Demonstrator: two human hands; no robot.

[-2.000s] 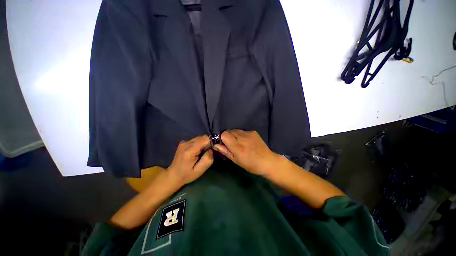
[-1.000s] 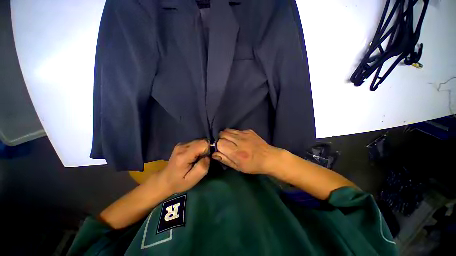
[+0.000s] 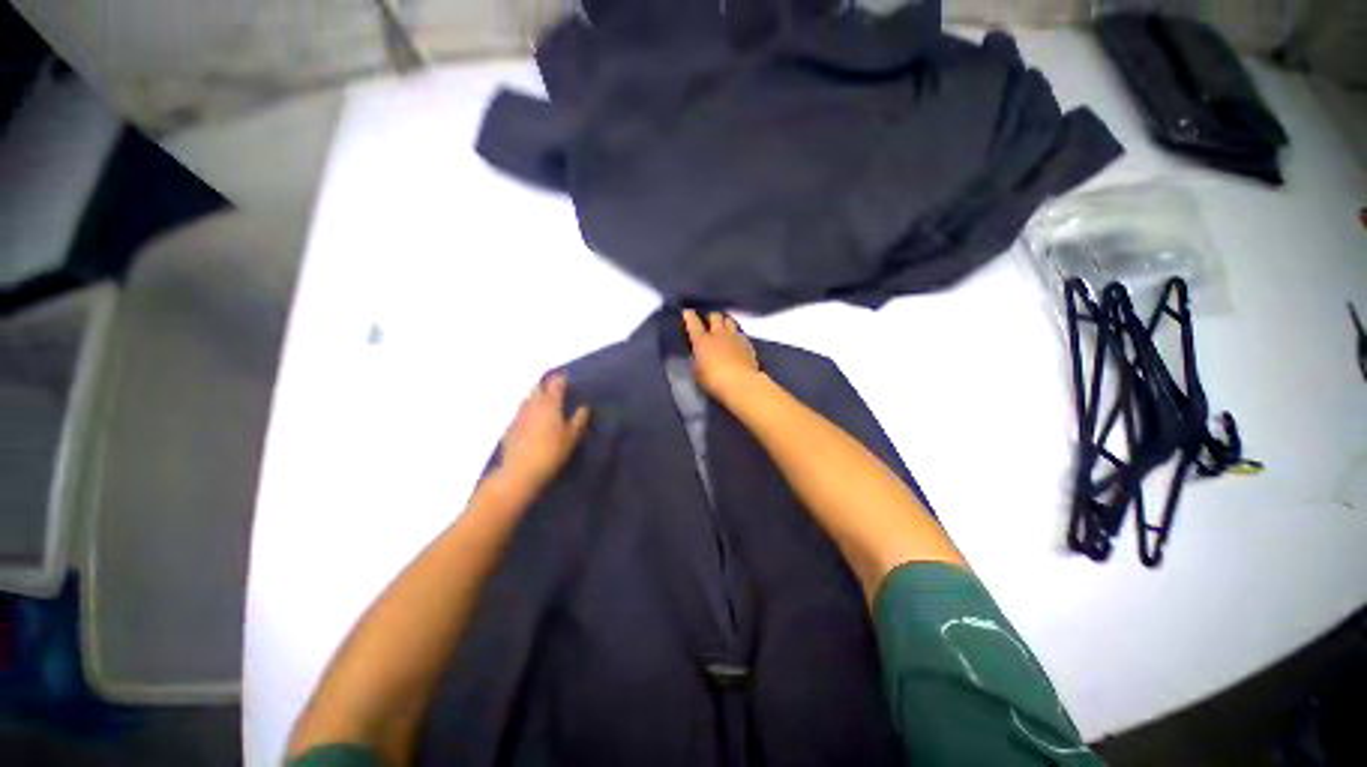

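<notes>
A dark suit jacket (image 3: 630,555) lies front up on the white table, its collar pointing away from me and its fronts meeting over a strip of grey lining. My left hand (image 3: 537,435) is on the jacket's shoulder at the left, fingers bent; whether it grips cloth cannot be told. My right hand (image 3: 721,355) is at the collar, its fingers on the neck edge; its grip is partly hidden. The lower part of the jacket runs out of the picture.
A loose dark jacket pile (image 3: 795,165) lies beyond the collar. Black hangers (image 3: 1135,420) lie at the right beside clear plastic bags (image 3: 1132,240). A dark glossy stack (image 3: 1195,93) is at the far right of the table (image 3: 405,240). Pale bins (image 3: 165,450) stand at the left.
Both hands have left the front closure and moved up, the left to the shoulder, the right to the collar. The view has tilted up, showing the pile and plastic bags.
</notes>
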